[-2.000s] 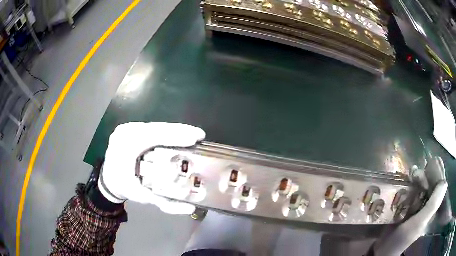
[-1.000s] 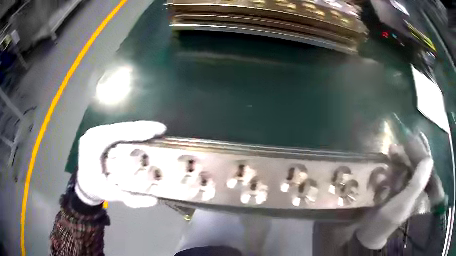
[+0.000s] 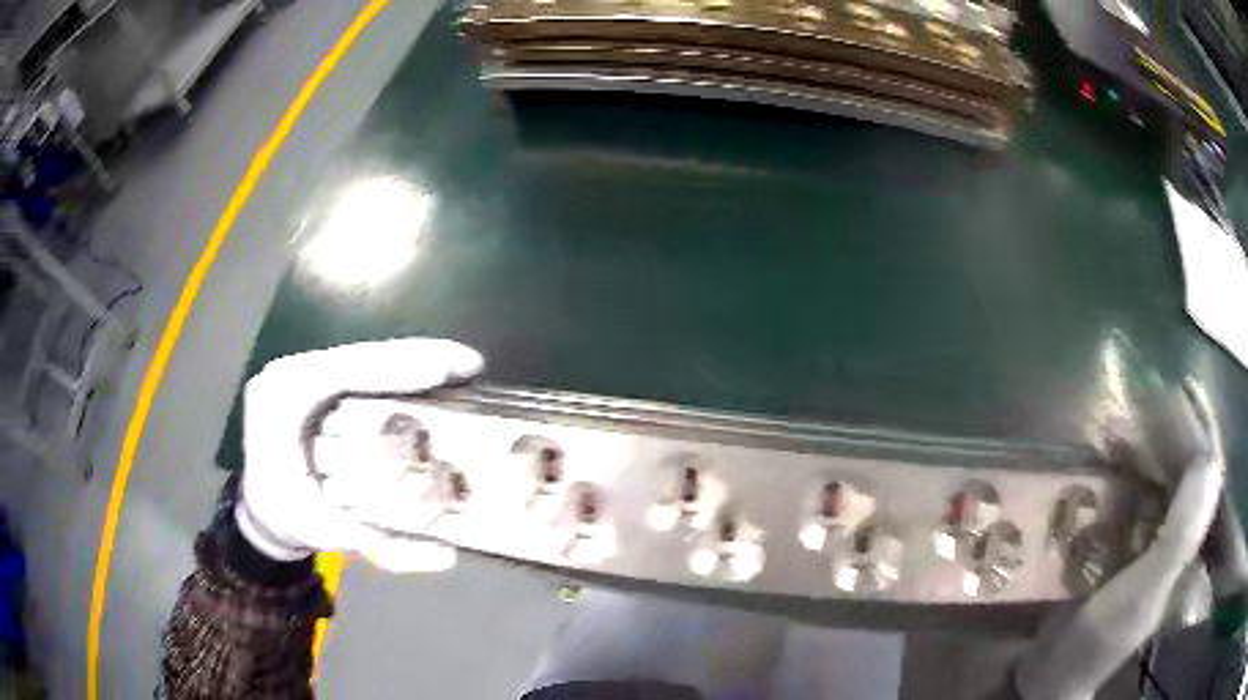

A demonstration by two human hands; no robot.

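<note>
A silver metal housing bar (image 3: 767, 513) lies across the front of the view, its bright face with paired round recesses turned up toward me. Some recesses show small reddish-brown centres. My left hand (image 3: 294, 445), in a white glove, is wrapped around the bar's left end, fingers along the far edge and thumb at the near edge. My right hand (image 3: 1143, 574), also gloved, holds the right end; its fingers are blurred and partly dim. The bar's underside is hidden.
Stacked gold-brown housings (image 3: 753, 75) stand at the far side of the green bench mat (image 3: 767, 260). A dark box with red lit digits (image 3: 1088, 90) and a white paper sheet (image 3: 1211, 267) are at right. Grey floor with a yellow line (image 3: 205, 260) lies left.
The bar and both hands have shifted somewhat left in the view since the first frame, then slightly right since the second. Both hands keep hold of its ends.
</note>
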